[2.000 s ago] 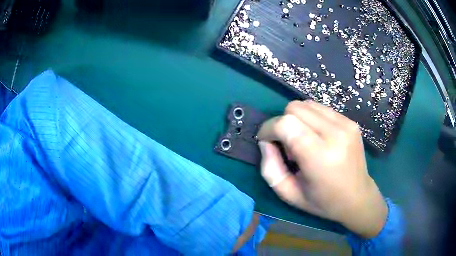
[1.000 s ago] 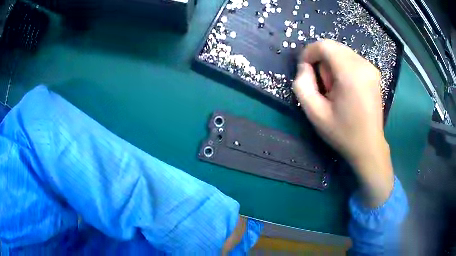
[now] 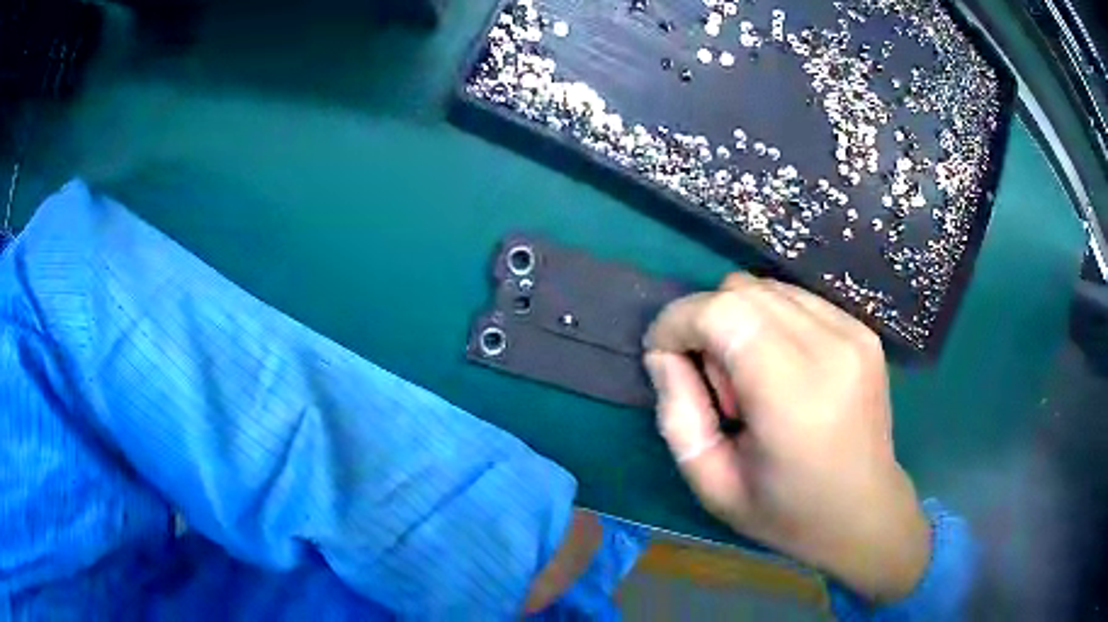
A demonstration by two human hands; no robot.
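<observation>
A black end plate [image 3: 569,292] lies flat on the green mat, with two bright-ringed holes at its left end and one small silvery fastener showing on it. My right hand [image 3: 778,413] is over the plate's right part and hides it. Its thumb and forefinger meet at the plate's surface; whether a fastener is between them cannot be seen. A black parts tray [image 3: 583,156] with many loose silvery fasteners [image 3: 753,201] lies behind the plate. Of my left arm, the blue sleeve and a bit of wrist show at the bottom; the left hand itself is out of the picture.
The green-matted bench [image 3: 304,207] has its front edge just below the plate. Metal rails [image 3: 1069,73] run at the upper right. A dark object [image 3: 377,10] stands at the top left. Something yellowish [image 3: 717,589] lies below the bench edge.
My right hand has moved from over the tray down and back onto the plate's right part, covering it. The view has also shifted slightly.
</observation>
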